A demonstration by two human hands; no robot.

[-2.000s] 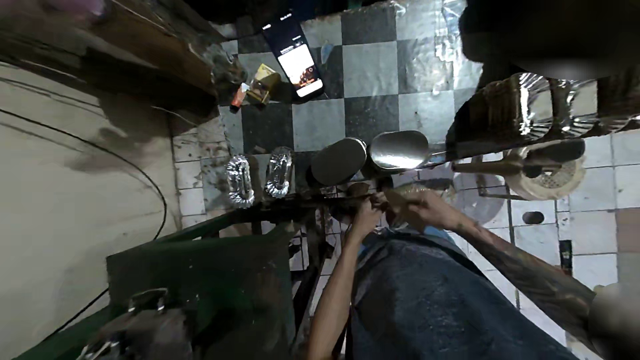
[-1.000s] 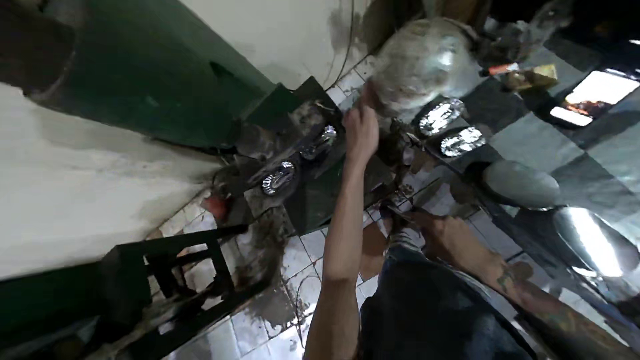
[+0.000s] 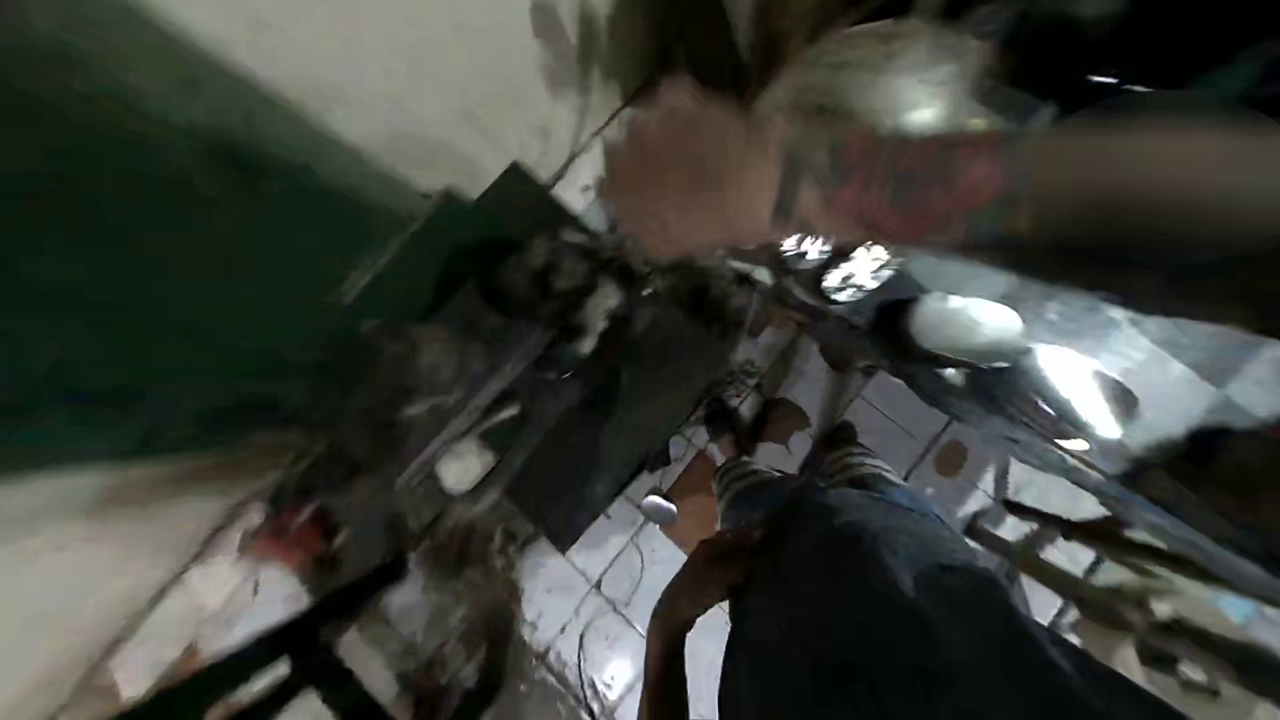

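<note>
My right hand (image 3: 690,170), blurred by motion, reaches across the top middle, above a dark bench or machine (image 3: 640,390); whether its fingers hold anything cannot be told. Down at my thigh hangs my left hand (image 3: 715,570), against the dark trousers, its fingers partly hidden. Below and right of my right wrist lie small silvery foil trays (image 3: 858,272). Farther right are a pale oval metal piece (image 3: 965,328) and another with a bright glare (image 3: 1078,390). A clear plastic bag or wrapped bundle (image 3: 880,75) stands behind my right wrist.
A large green surface (image 3: 180,240) fills the left. A dark frame (image 3: 310,650) stands at the lower left near a red object (image 3: 295,535). Below are white floor tiles (image 3: 640,570) with a small oval object (image 3: 658,508). Wooden pieces (image 3: 1090,570) lie lower right.
The view has swung strongly toward the green surface. My left hand has dropped from the bench to my thigh, while my right, earlier near my knees, now reaches across the top.
</note>
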